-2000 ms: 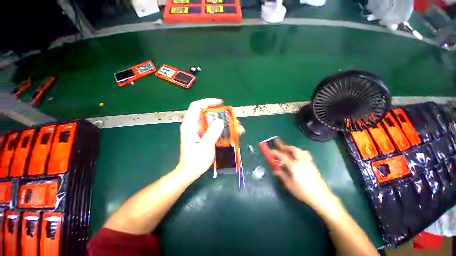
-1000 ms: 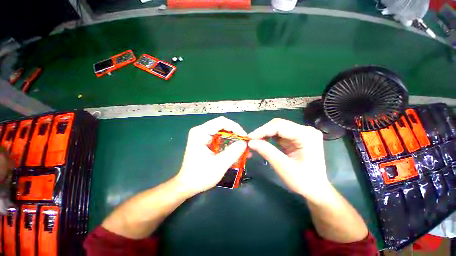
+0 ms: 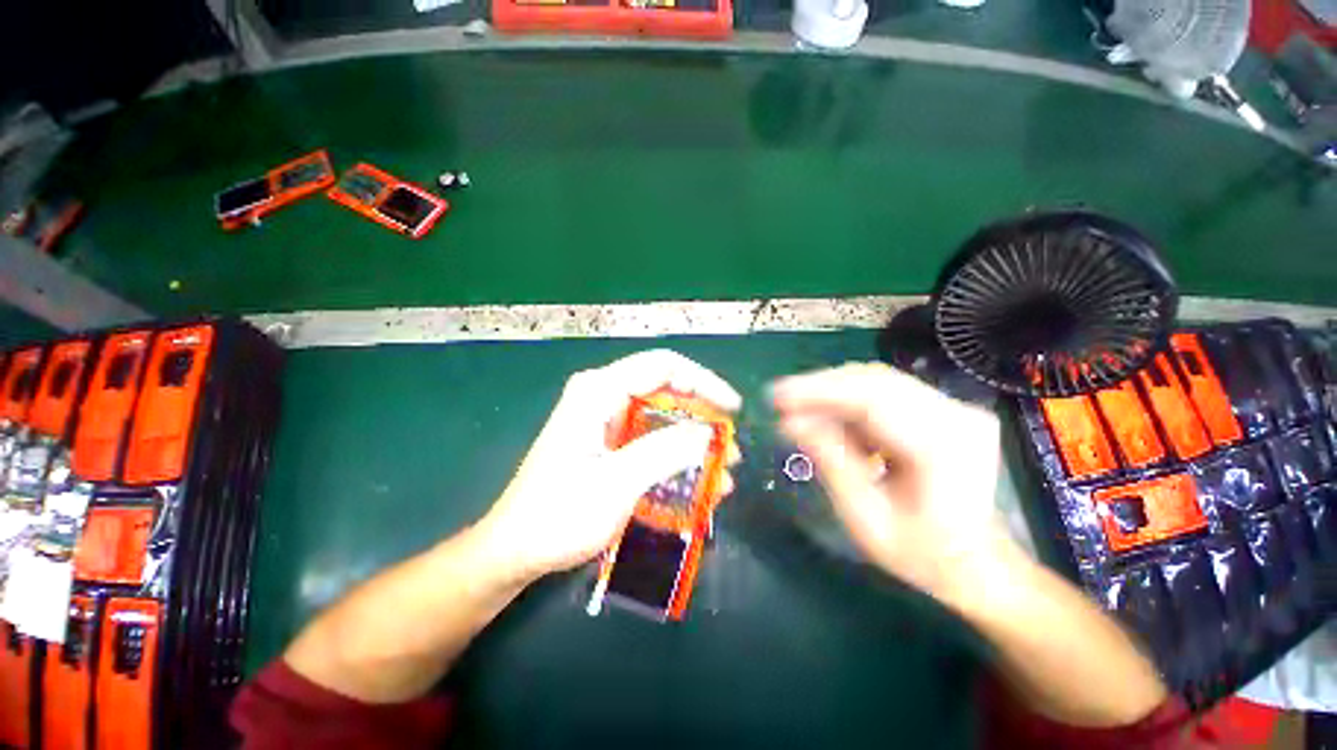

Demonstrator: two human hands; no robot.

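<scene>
My left hand holds an orange-rimmed phone unit above the green bench. The unit's dark screen end points down toward me, and my thumb lies over its board end. A short pale tip shows beside the screen's lower left corner. My right hand is just right of the unit, apart from it and blurred. Its thumb and index finger are near each other; whether they hold something small cannot be told. A small round ring-like part lies on the bench between the hands.
Two open phone units and small parts lie on the far green belt. Stacked black trays with orange housings stand left, a bagged pack on top. A black fan and another tray are right.
My right hand has moved away from the unit to the right. The unit's screen end shows more fully. The belt units have shifted left in view, and a bagged pack now shows on the left tray.
</scene>
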